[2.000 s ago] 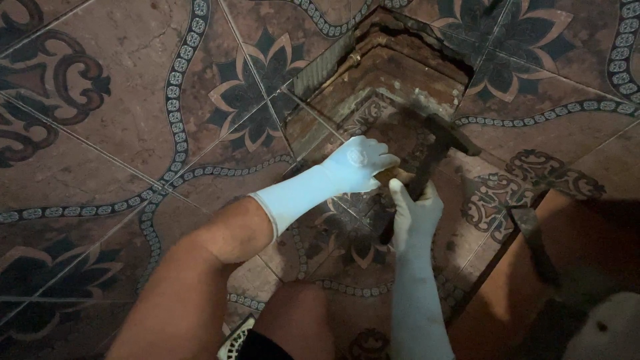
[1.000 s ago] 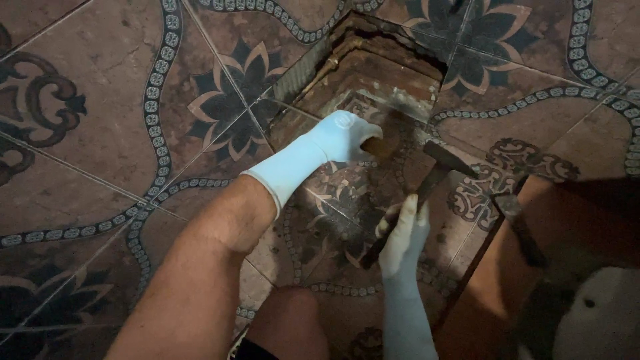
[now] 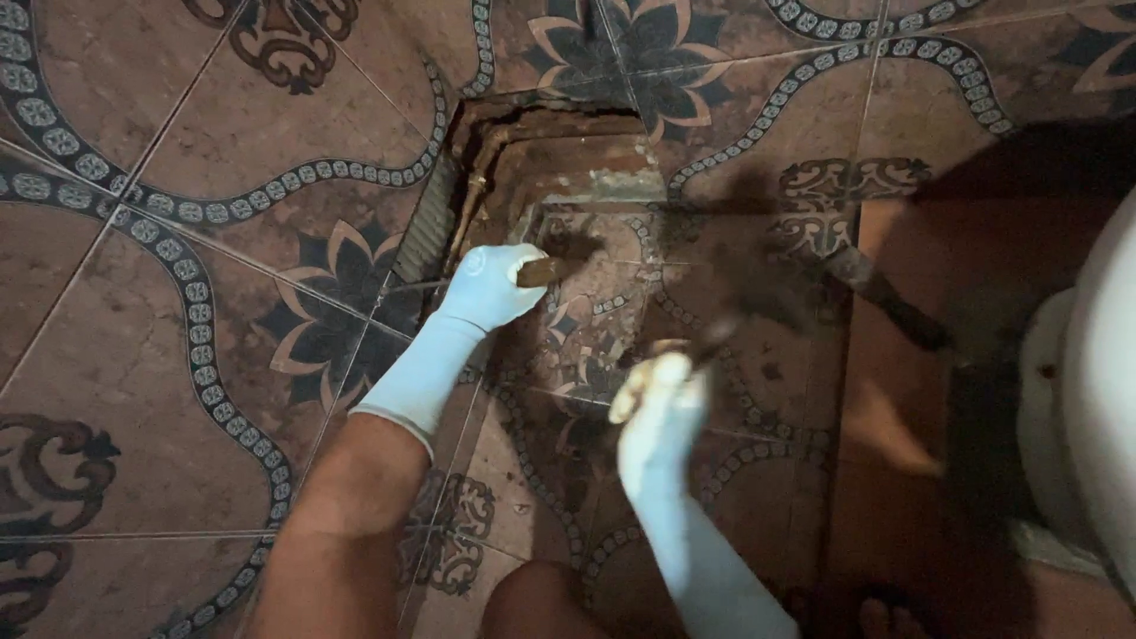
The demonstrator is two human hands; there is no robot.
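Observation:
My left hand, in a light blue glove, is closed around a tool with a brown wooden handle. A thin metal shaft runs out on its other side over the tile by the left edge of a rectangular floor opening. Lower right of it, my gloved right hand grips a hammer, whose shaft and head are blurred. Pipes run along the opening's left and back sides. A patterned tile surface with crumbs lies between the hands.
Patterned floor tiles surround the opening. A flat-bladed tool with a dark handle lies at the right, across the edge of an orange-brown floor area. A white toilet stands at the far right. My knee is at the bottom.
My left hand has moved to the left edge of the opening, where a metal shaft now shows. My right hand, with the hammer, is farther from it. The view has turned.

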